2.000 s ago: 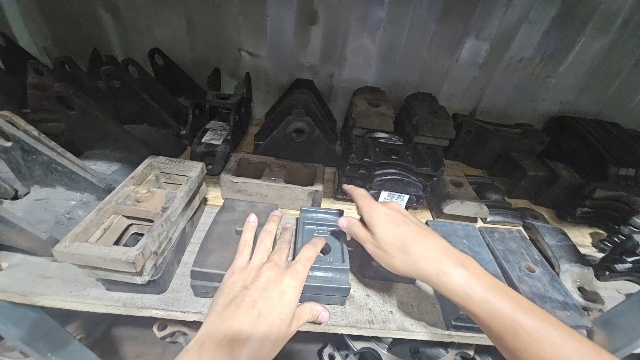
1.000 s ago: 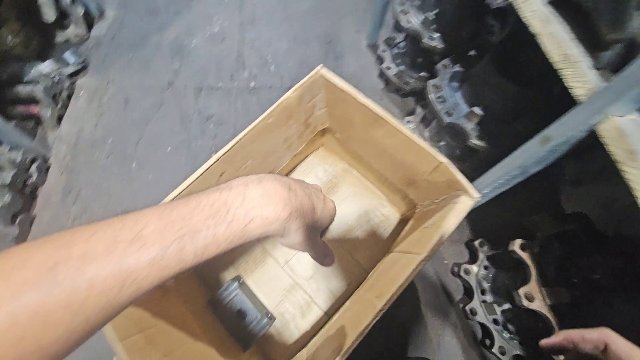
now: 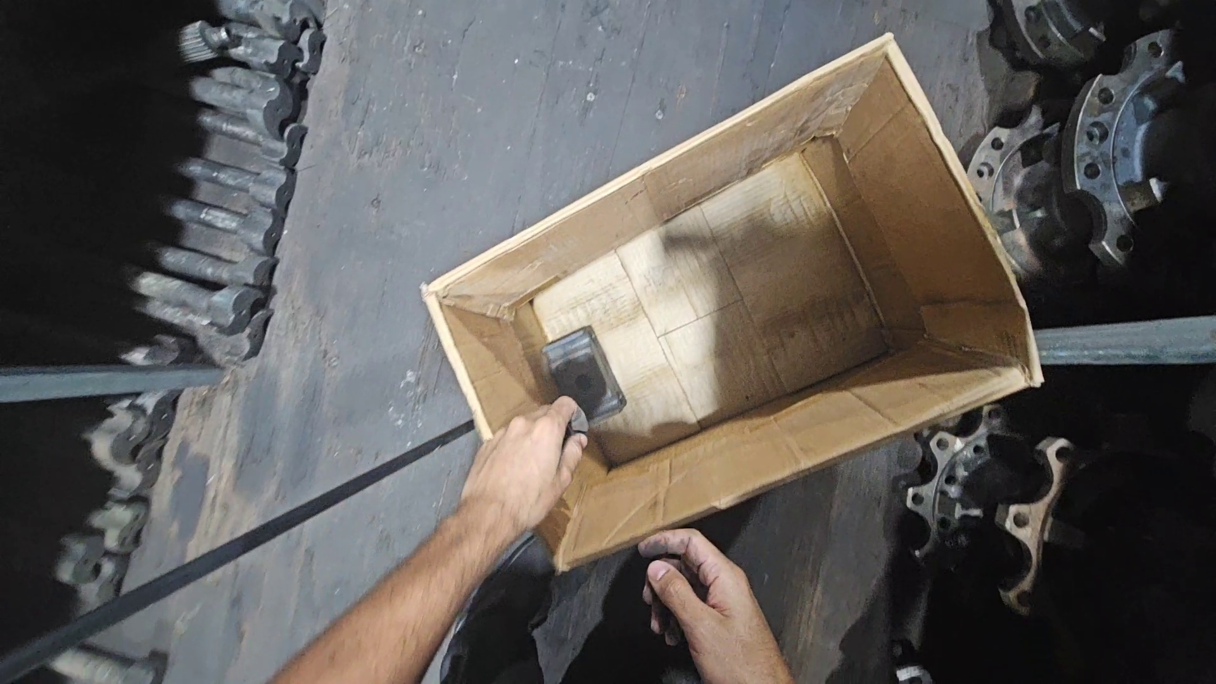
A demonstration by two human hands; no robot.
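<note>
A cardboard box [image 3: 788, 456] stands at an angle on the floor. Inside its left end lies a dark rectangular metal block [image 3: 581, 366] with rounded edges. My left hand [image 3: 527, 461] reaches over that end, its fingers closed on a small dark piece [image 3: 576, 425] beside the block; what the piece is cannot be told. A long black strap or bar [image 3: 256, 541] runs from the lower left up to the box's left wall. My right hand [image 3: 708, 598] is outside, just below the box's near wall, with fingers loosely curled and nothing visible in them.
Ribbed metal shafts [image 3: 223, 223] lie in a row on the left. Metal parts with bolt holes [image 3: 1107, 142] are stacked on the right, with more flanged parts [image 3: 950, 484] lower down. Grey shelf rails [image 3: 1126, 340] flank the worn floor [image 3: 456, 123].
The view has swung from a shelf, where both hands touched a dark block, down to the box. My left hand has moved from over the box's middle to its left end.
</note>
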